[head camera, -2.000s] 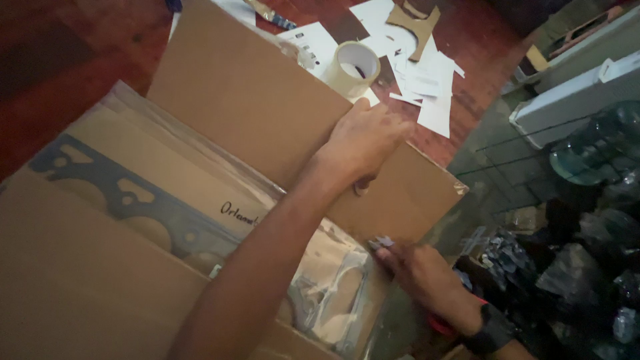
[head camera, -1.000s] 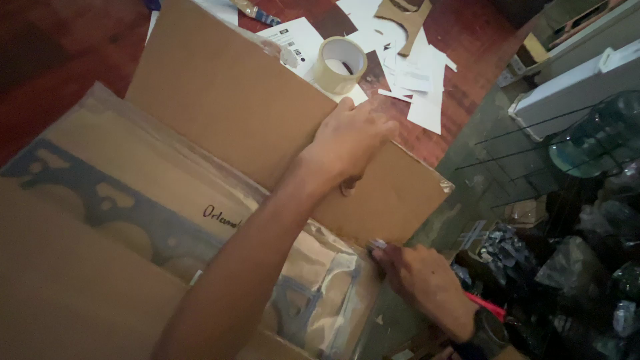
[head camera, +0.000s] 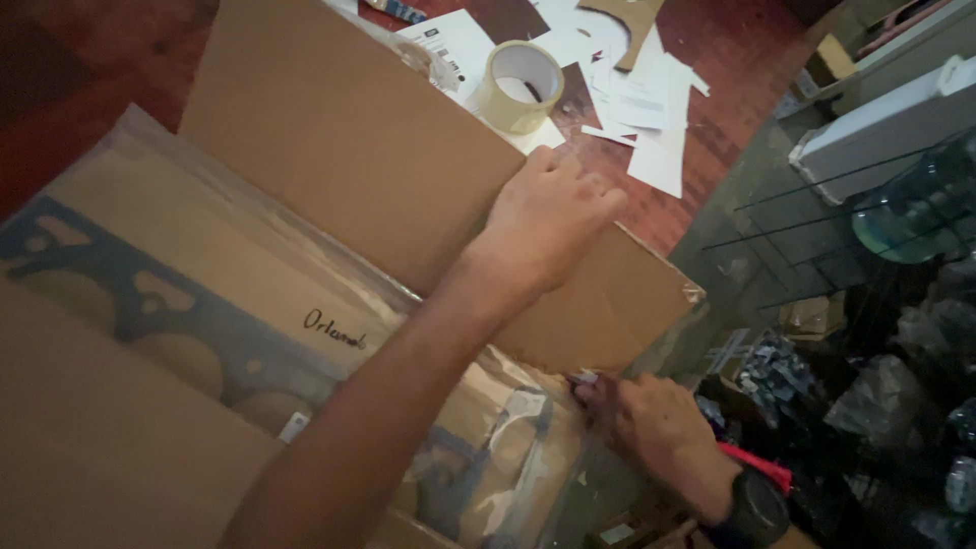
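My left hand (head camera: 545, 221) grips the upper edge of a raised cardboard flap (head camera: 343, 145), its fingers bent over the far side. At the flap's lower right fold is my right hand (head camera: 648, 427), closed on a small tool with a metal tip (head camera: 583, 377); its kind is hard to tell, and the tip touches the cardboard. A watch is on the right wrist. Below the flap lies a dark engine gasket (head camera: 183, 297) with large round holes, sealed in clear plastic over a cardboard sheet (head camera: 252, 236) that bears handwriting. Another cardboard flap (head camera: 114, 442) covers its lower left part.
A roll of clear packing tape (head camera: 522, 88) stands on the red wooden table (head camera: 724, 122) behind the flap, beside papers (head camera: 656, 152) and a cut cardboard piece (head camera: 633, 30). At right are a wire rack, a large clear bottle (head camera: 907, 213) and crumpled plastic bags (head camera: 877, 396).
Both hands keep nearly the same places on the flap and its fold. The view has shifted slightly.
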